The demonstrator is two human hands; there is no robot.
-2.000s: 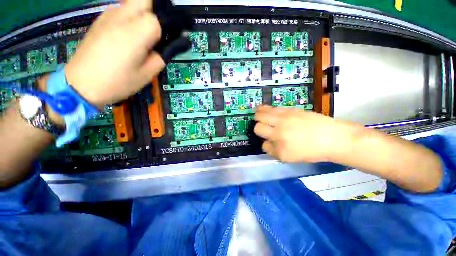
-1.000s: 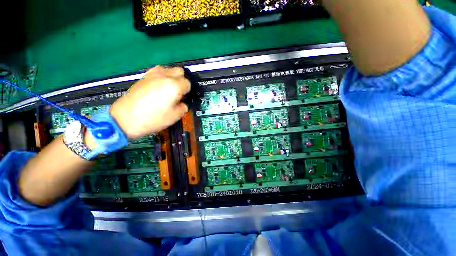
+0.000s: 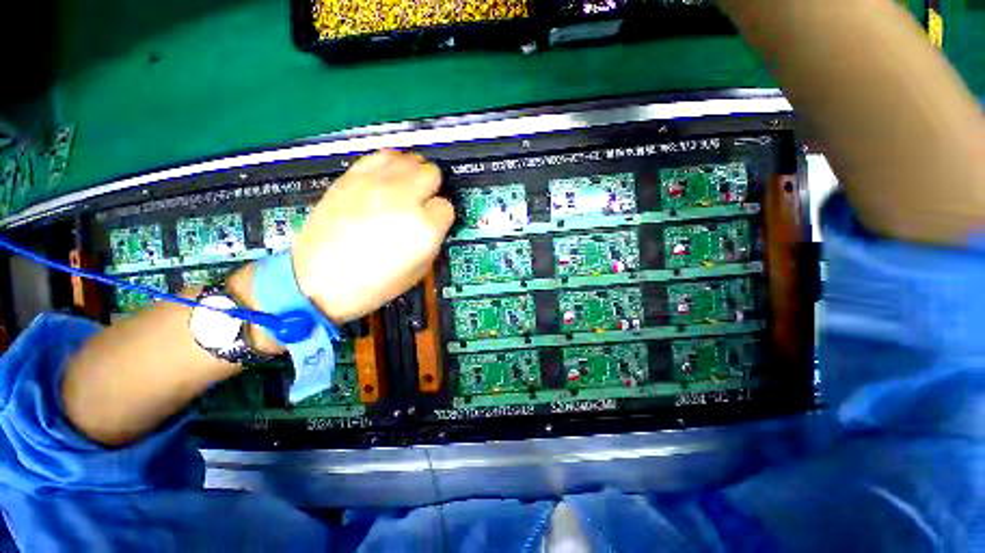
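Observation:
The black pallet (image 3: pixel 540 425) holds green circuit boards (image 3: pixel 599 254) in several rows, three across. My left hand (image 3: pixel 373 238) is over the upper left corner of this pallet, back of the hand up, fingers curled. Its fingertips are hidden, so I cannot tell whether it holds anything. It wears a light-blue wrist strap with a blue cord and a metal watch. My right forearm (image 3: pixel 864 97) reaches to the top edge of the picture; the right hand is cut off by that edge.
A black bin (image 3: pixel 432 41) with yellow components (image 3: pixel 416 13) stands on the green mat (image 3: pixel 205 97) at the top. Another pallet with boards (image 3: pixel 211 235) lies to the left. Orange-brown bars (image 3: pixel 428 346) edge the pallets. A metal rail (image 3: pixel 605 117) runs behind them.
From two seconds to one second ago, my right hand left the boards and went up out of view. Since then my left hand has shifted slightly right in the picture.

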